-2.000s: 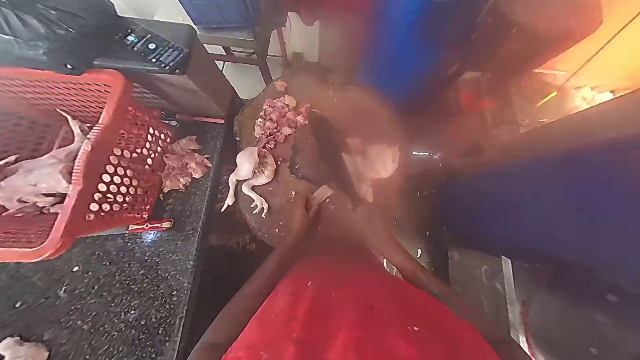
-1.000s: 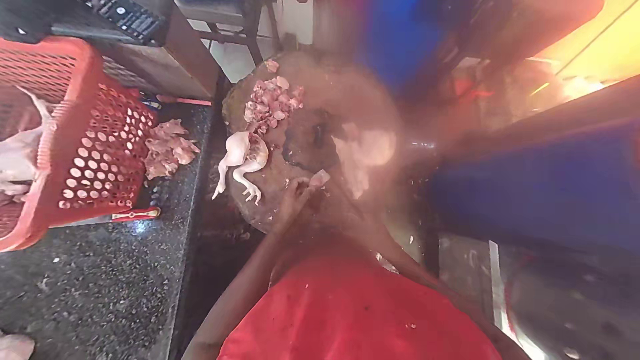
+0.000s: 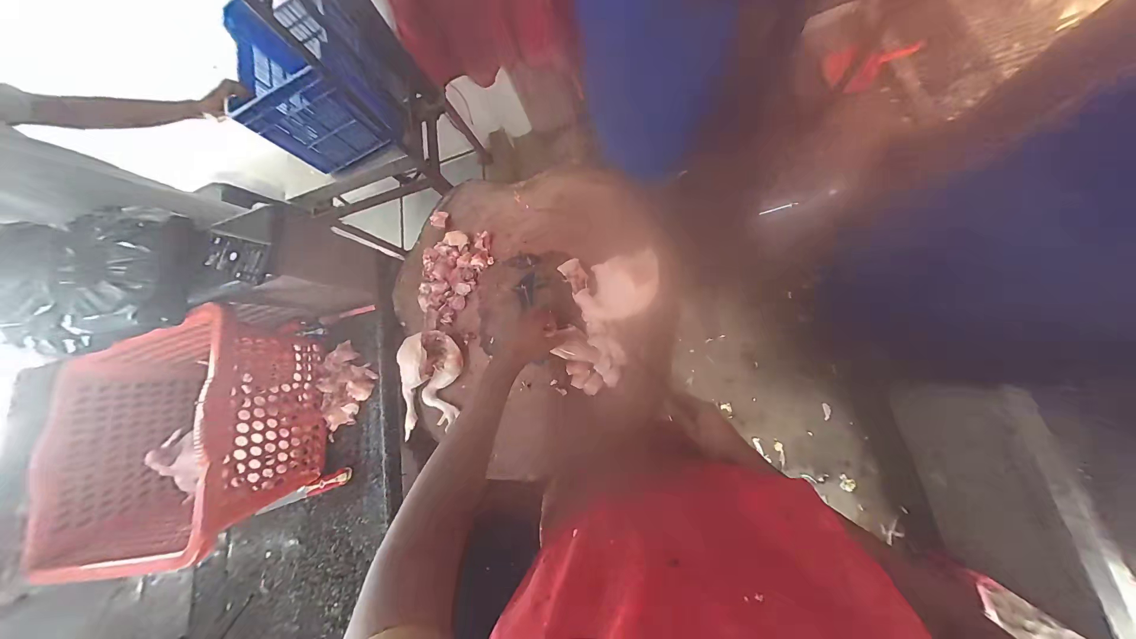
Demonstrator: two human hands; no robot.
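A round wooden chopping block (image 3: 524, 444) stands before me. My left hand (image 3: 530, 335) reaches onto its middle, its fingers at pale cut pieces of raw poultry (image 3: 590, 355); whether it grips one is not clear. My right hand is lost in the blur at the block's near right side, with only the forearm faintly visible. Beyond the cut pieces lies a larger pale piece of poultry (image 3: 628, 282). Small chopped pink meat (image 3: 453, 280) is heaped at the block's left, above a pair of poultry legs with feet (image 3: 429, 368). A small dark patch or object (image 3: 525, 275) lies mid-block, unclear.
Left on the dark speckled counter (image 3: 293, 568) are a red plastic basket (image 3: 209, 444) with poultry inside, meat scraps (image 3: 344, 383) and a red-handled tool (image 3: 330, 482). Behind are a black plastic bag (image 3: 115, 266) and a blue crate (image 3: 311, 115), touched by another person's hand (image 3: 222, 99). Scraps dot the floor.
The view has shifted a lot, bringing the blue crate and another person's arm into sight. Several cut pieces now show beside my left hand, where earlier one small piece showed at its fingers.
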